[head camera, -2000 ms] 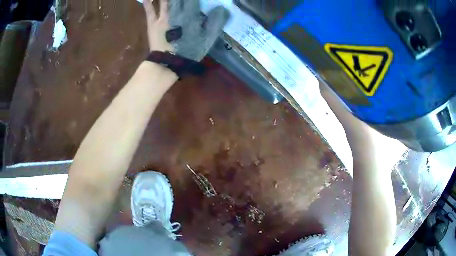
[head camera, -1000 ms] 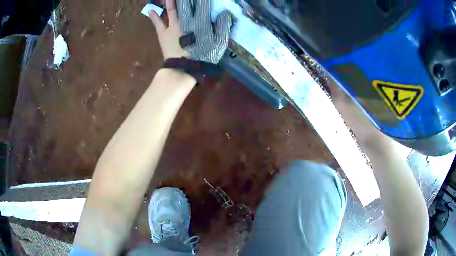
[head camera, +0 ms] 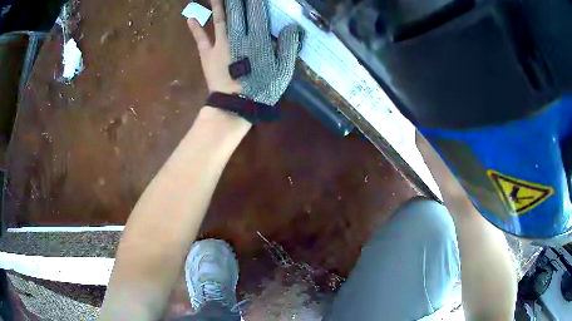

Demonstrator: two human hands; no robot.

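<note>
The blue and black cutting machine (head camera: 483, 125) fills the upper right, with a yellow warning triangle on its housing. A white-topped strip of the fabric lay (head camera: 370, 94) runs diagonally beside it. My left hand (head camera: 257, 59), in a grey mesh glove with two bare fingers and a dark wrist strap, lies flat with fingers spread, its gloved thumb side against the strip's edge. My right forearm passes under the machine's housing at the right; my right hand is hidden behind the machine. The blade and base plate cannot be seen.
A slim dark bar (head camera: 320, 106) lies beside the strip on the reddish-brown table (head camera: 144, 150). White scraps (head camera: 72, 59) lie at the upper left. Speckled, white-topped strips (head camera: 63, 268) lie at the lower left. My shoe (head camera: 212, 273) and bent knee (head camera: 401, 263) are on the near side.
The machine has shifted and turned in view, its warning triangle now lower and further right. My left hand sits slightly lower and further right in view. My knee has come into view.
</note>
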